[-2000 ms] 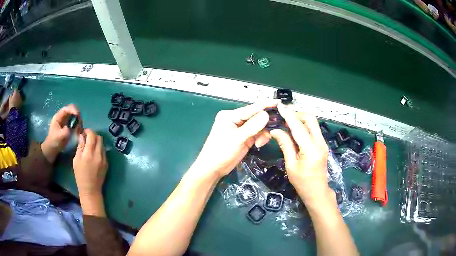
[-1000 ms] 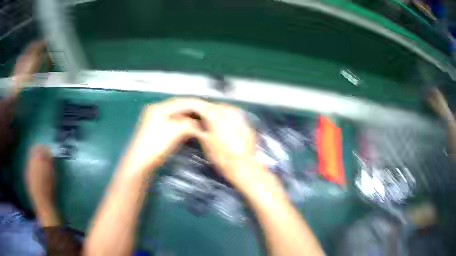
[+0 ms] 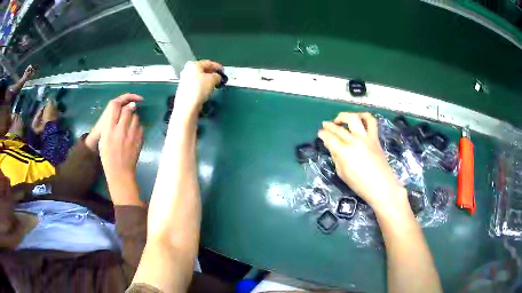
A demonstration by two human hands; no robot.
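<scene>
My left hand (image 3: 199, 83) reaches far left to the white rail, a black plastic housing (image 3: 220, 78) between its fingertips. Its wrist partly hides a small pile of bare black housings (image 3: 209, 109) on the bench. My right hand (image 3: 356, 150) is over the left part of a heap of black housings and crinkled clear poly bags (image 3: 409, 163), fingers bent down; whether it grips a part is hidden. Two bare housings (image 3: 327, 221) lie at the heap's near edge. One more black housing (image 3: 357, 87) sits alone on the rail.
An orange-red box cutter (image 3: 466, 174) lies right of the heap, with a clear blister tray (image 3: 508, 194) beyond. A neighbour's hand (image 3: 121, 134) is just left of my left forearm. A white upright (image 3: 163, 31) rises from the rail. Small clear bits (image 3: 309, 49) lie on the belt.
My hands were together around a black part above the heap. They are now apart: the left has moved far left with a housing, the right is down at the heap.
</scene>
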